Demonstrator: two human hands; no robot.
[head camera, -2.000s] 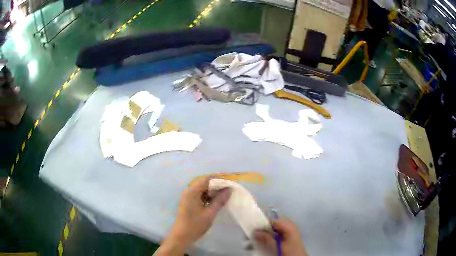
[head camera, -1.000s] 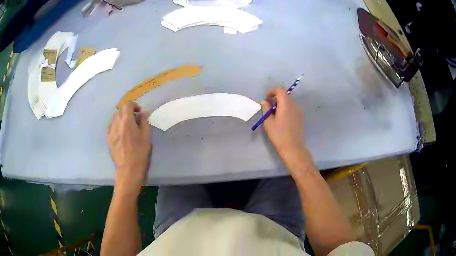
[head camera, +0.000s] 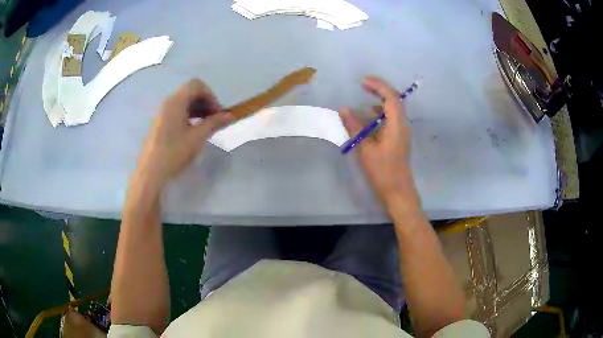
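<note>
A white curved collar piece (head camera: 284, 121) lies flat on the pale grey-blue table in front of me, its ends pointing towards me. My left hand (head camera: 188, 122) pinches the near end of the tan-brown marking template (head camera: 274, 91), which is raised and tilted above the left part of the collar piece. My right hand (head camera: 380, 132) is at the collar piece's right end, with thumb and index finger spread. The blue-purple marking pencil (head camera: 361, 134) lies across its fingers and is held there.
A loose C-shaped pile of collar pieces (head camera: 54, 99) with small pattern cards (head camera: 72, 67) lies at left. A stack of collar pieces (head camera: 304, 9) is at the far middle. An iron (head camera: 522, 66) stands at the right edge. Taped cardboard (head camera: 509, 270) is below right.
My left hand has taken the template's near end and lifted it off the table, moving it right over the collar piece. My right hand has opened its thumb and index finger, still with the pencil.
</note>
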